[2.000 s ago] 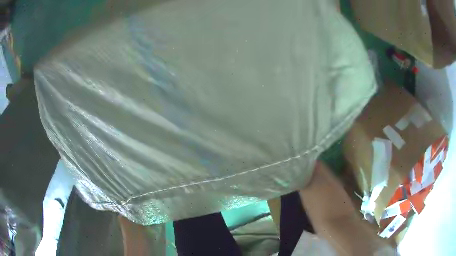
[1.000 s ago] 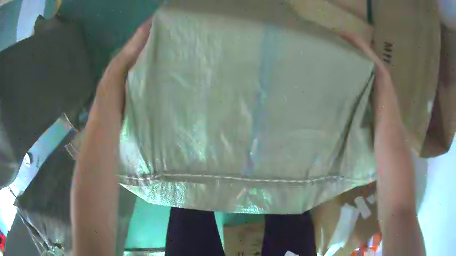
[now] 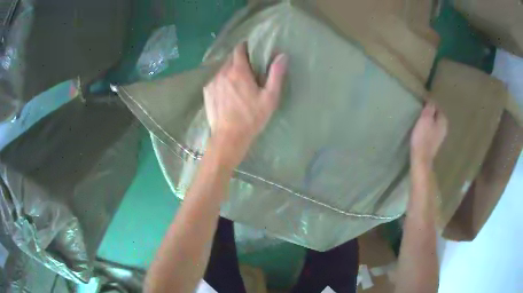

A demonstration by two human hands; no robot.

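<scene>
A large olive woven sack (image 3: 344,126) lies in front of me with its pale stitched seam running across the near side. It looks bulky and boxy; what is inside is hidden. My left hand (image 3: 244,94) lies on top of the sack's left part, thumb and fingers spread; whether it pinches the cloth is unclear. A seamed corner of the sack sticks out to the left of it. My right hand (image 3: 429,129) is closed on the sack's right edge.
Bulky olive bundles (image 3: 74,149) stand at the left on the green floor (image 3: 135,214). Clear crumpled film (image 3: 159,50) lies at the upper left. Flattened cardboard (image 3: 378,34) lies behind the sack. Brown cartons (image 3: 467,123) stand at the right beside a pale wall (image 3: 487,260).
My left hand has moved from the sack's left side onto its top. The sack has turned, its seam now slants, and a corner sticks out left. My right hand has come nearer to me.
</scene>
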